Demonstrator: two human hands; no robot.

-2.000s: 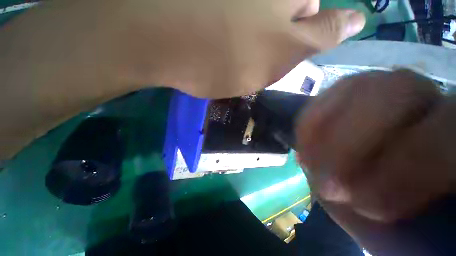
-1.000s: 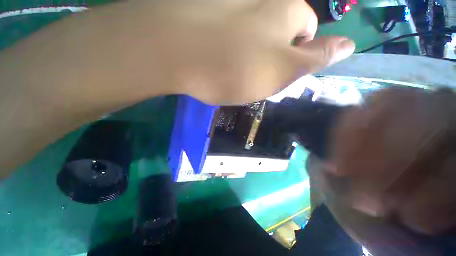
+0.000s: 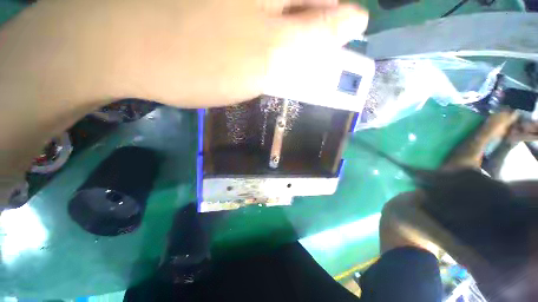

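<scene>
The white and blue screw feeder stands in the middle, its dark open hopper holding small grains and a brass-coloured strip. My left hand reaches in from the upper left, large and overexposed, over the feeder's far side. Its fingers are partly cut off by the top edge, so its grip is unclear. My right hand is blurred at the lower right, around a dark powered screwdriver. The thin bit points up and left, right of the feeder. A black cylindrical housing lies left of the feeder, open end toward me.
Another dark cylinder lies below the feeder's left corner. Units with exposed inner parts lie at the left. A clear bag of speckled screws is right of the feeder, below a grey bar. Another person's hand seems to show at right.
My right hand and screwdriver have moved right and down, away from the hopper, uncovering it and the bag. My left hand has shifted slightly up and left.
</scene>
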